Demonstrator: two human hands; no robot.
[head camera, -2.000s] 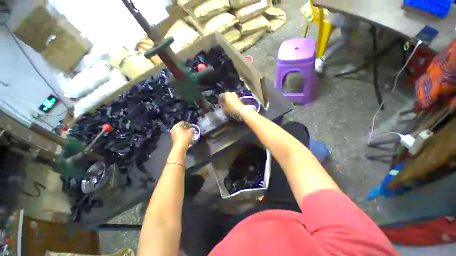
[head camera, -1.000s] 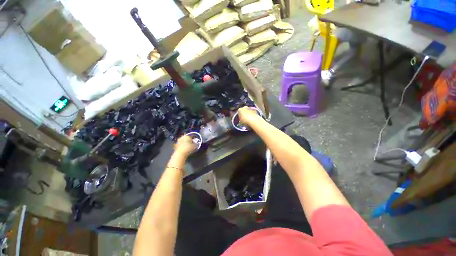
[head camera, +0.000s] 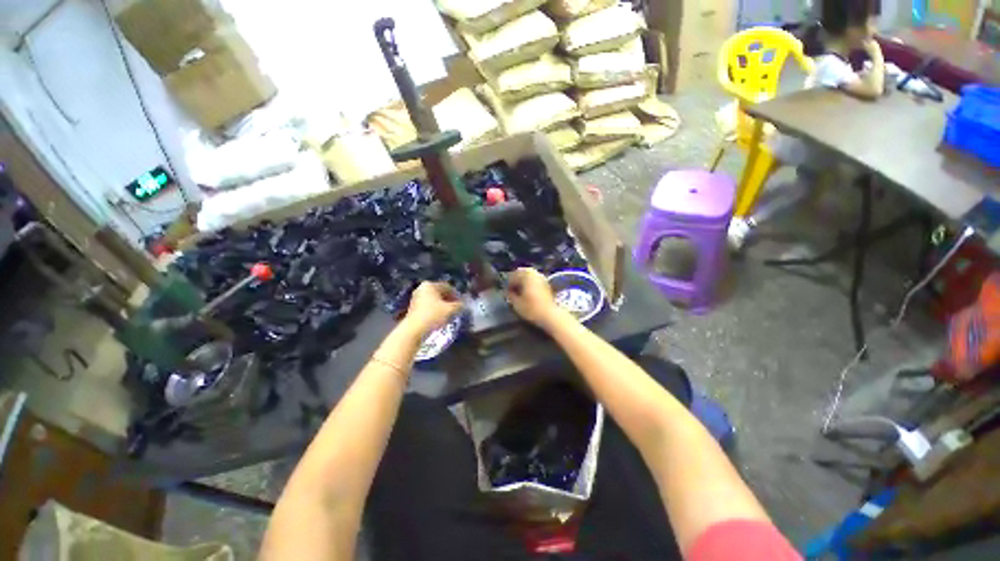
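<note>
The green hand press (head camera: 455, 228) stands straight ahead, with a silvery fixture (head camera: 489, 310) under its ram. My left hand (head camera: 434, 306) is at the left side of the fixture, fingertips together, above the left bowl (head camera: 436, 342) of silvery pieces. My right hand (head camera: 531, 296) is at the right side of the fixture, fingers bent, beside the right bowl (head camera: 577, 296), which also holds silvery pieces. Anything between the fingertips of either hand is too small to tell.
A heap of black parts (head camera: 318, 263) lies behind and left. An open container (head camera: 593, 458) with black parts is below the table edge. A second press (head camera: 165, 318) stands far left. A purple stool (head camera: 689, 236) and a person (head camera: 850, 66) at a side table are right.
Both hands have left the bowls and moved inward to the two sides of the fixture. The camera view has shifted, and the seated person now shows at the upper right.
</note>
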